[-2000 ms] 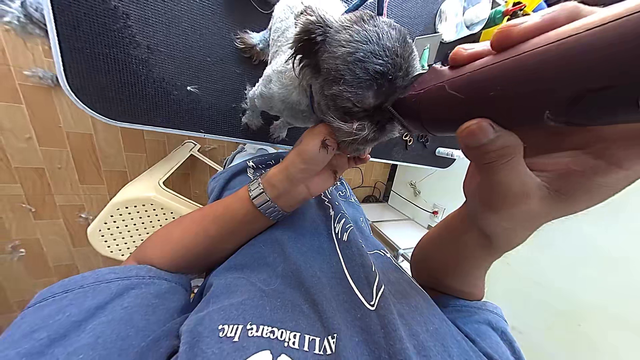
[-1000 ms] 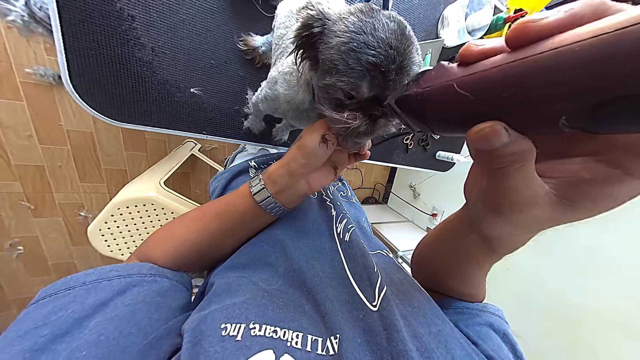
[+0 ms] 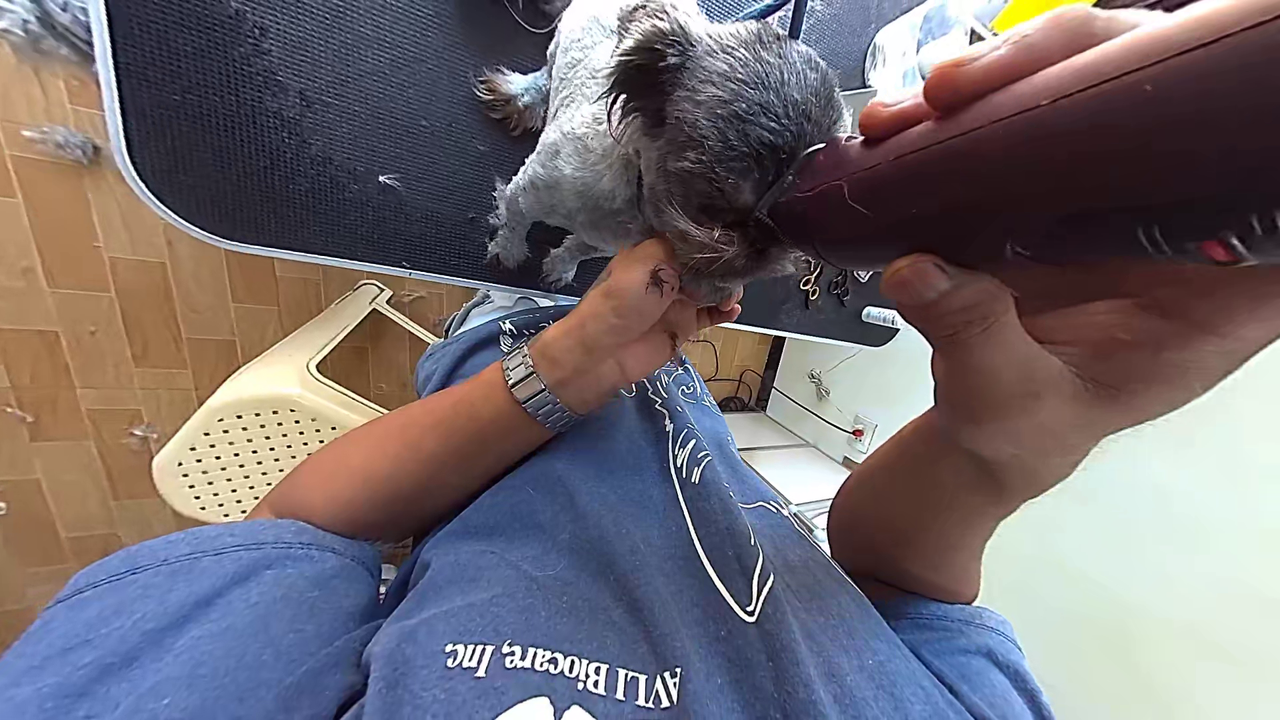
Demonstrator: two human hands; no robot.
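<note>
A small grey dog (image 3: 590, 180) with short-trimmed body fur is on the black grooming table, its darker head (image 3: 750, 100) over the near edge. My left hand (image 3: 640, 320), with a metal watch at the wrist, holds the dog's chin from below, its fingers closed at the muzzle. Dark hair clippings stick to the skin near the thumb. In my right hand (image 3: 1000, 330) is a dark maroon hair clipper (image 3: 980, 170), its blade end against the dog's face near the eye. The exact contact of the blade is hidden by fur.
Scissors (image 3: 811, 284) and a small white tube (image 3: 881, 317) lie near the table's edge (image 3: 300, 252). A cream plastic stool (image 3: 250, 440) stands on the tiled floor at left, among fur tufts (image 3: 62, 143). A wall socket (image 3: 862, 434) with a cord is at right, below the table.
</note>
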